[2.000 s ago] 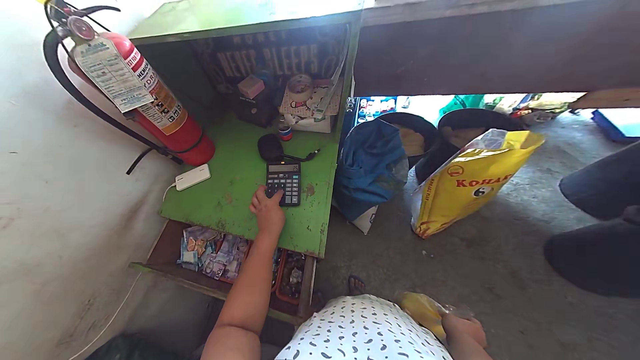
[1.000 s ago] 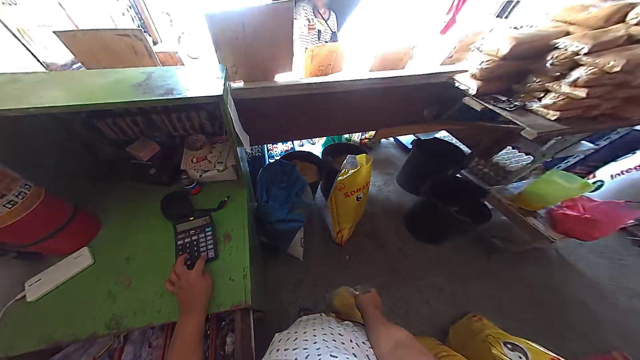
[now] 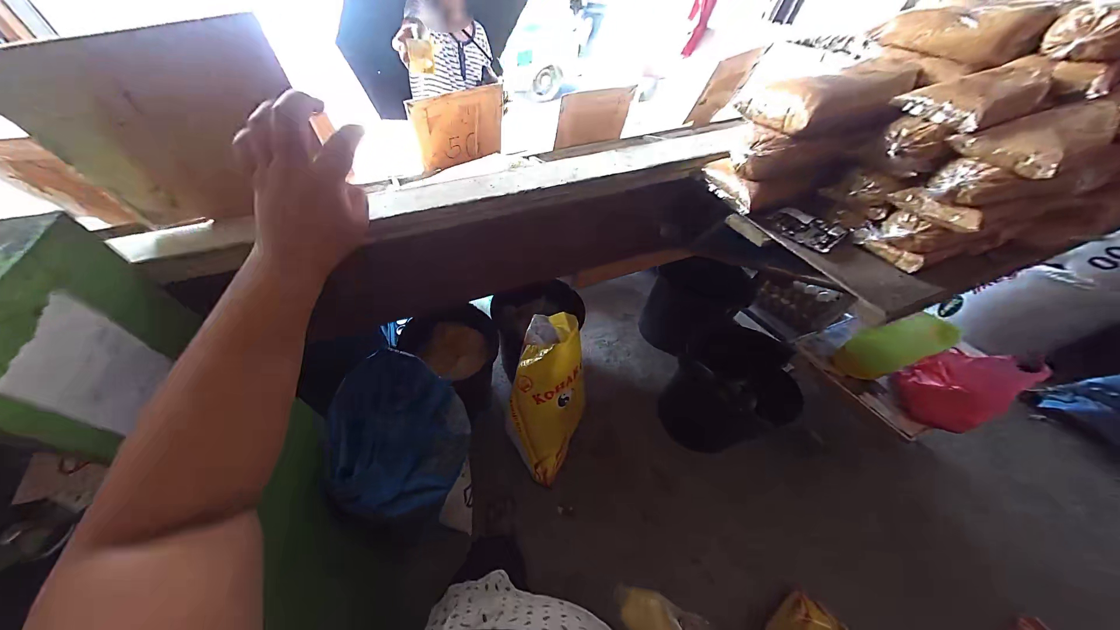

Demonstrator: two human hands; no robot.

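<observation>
My left hand (image 3: 302, 175) is raised at the upper left, its fingers apart, over the wooden counter ledge (image 3: 560, 188) and in front of a large upright board (image 3: 149, 105). I see nothing in it, though its palm side is partly hidden. An orange edge shows just behind the fingers. My right hand is out of the picture. At the bottom edge, part of a clear bag with yellowish contents (image 3: 652, 608) shows beside my patterned white clothing (image 3: 516, 608). Beyond the ledge a person (image 3: 451, 52) holds up a yellowish item, behind a cardboard sign (image 3: 455, 127).
Below the ledge stand a blue sack (image 3: 394, 437), a yellow printed bag (image 3: 549, 394) and black buckets (image 3: 722, 402). Packed brown bags (image 3: 989, 114) are piled at the right, above a green bag (image 3: 897, 346) and a red plastic bag (image 3: 962, 389). The green desk (image 3: 79, 254) is at the left.
My left hand has left the calculator on the green desk and moved up to the counter ledge. My right hand, seen earlier at the yellowish bag, is out of view. The view has swung right and up.
</observation>
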